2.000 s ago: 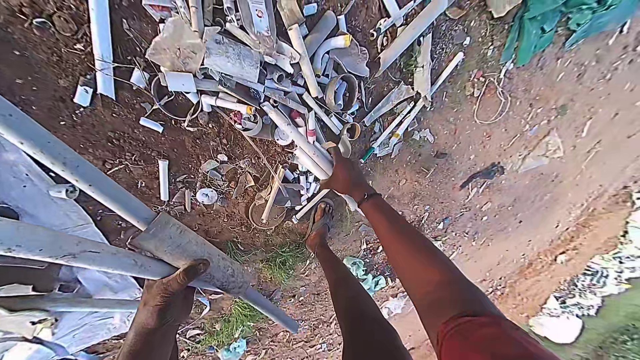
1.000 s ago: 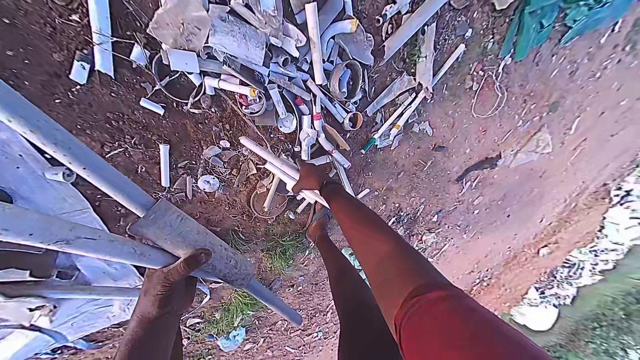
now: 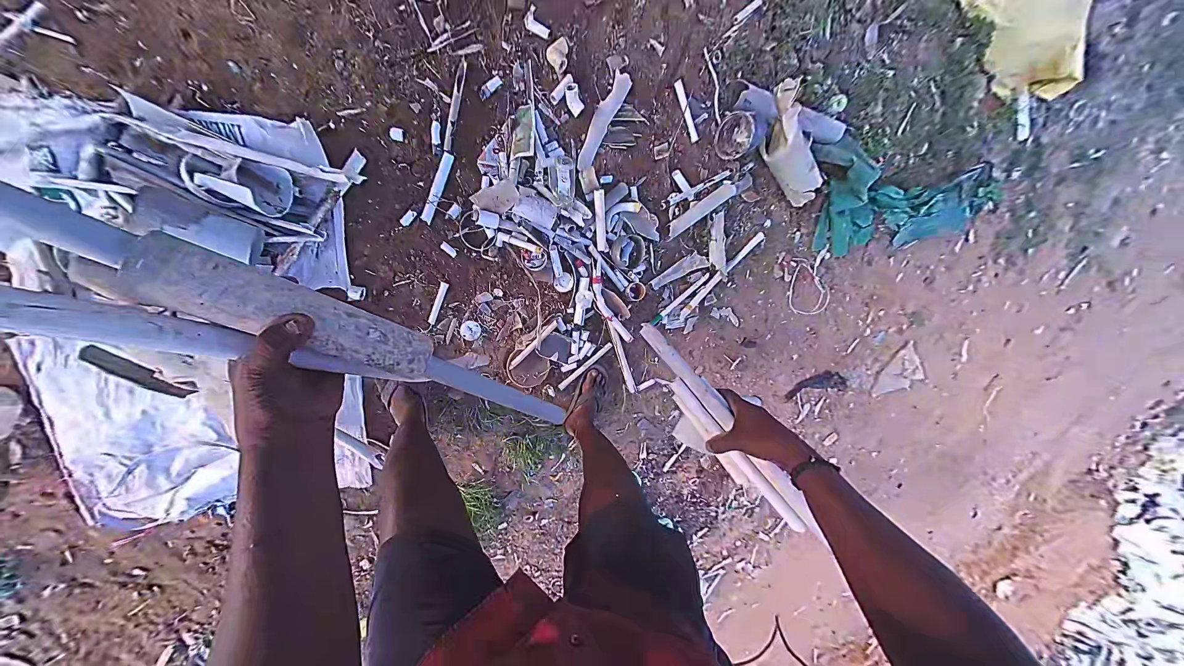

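My left hand (image 3: 289, 388) is closed around several long grey plastic pipes (image 3: 499, 393), with a wider dirty grey piece (image 3: 305, 310) lying over them. These reach from the left edge to above my feet. At the right, my right hand (image 3: 760, 427) grips a bundle of thinner white plastic pipes (image 3: 684, 370), which slants down to the right. The fingers' undersides are hidden. Beyond my feet lies a heap of plastic pipe scraps (image 3: 536, 208), and the tips of both held bundles are near its lower side.
A white woven sheet (image 3: 176, 462) with pipe scraps on it lies at the left. Green cloth (image 3: 846, 199) and a yellow sack (image 3: 1041, 42) are at the upper right. A pale strip of litter (image 3: 1133, 555) runs along the lower right. My sandalled foot (image 3: 585, 402) stands beside the heap.
My right hand, with white pipes in it, has moved away from the heap to the right. My left hand still holds the grey pipes. The view has shifted and takes in more ground.
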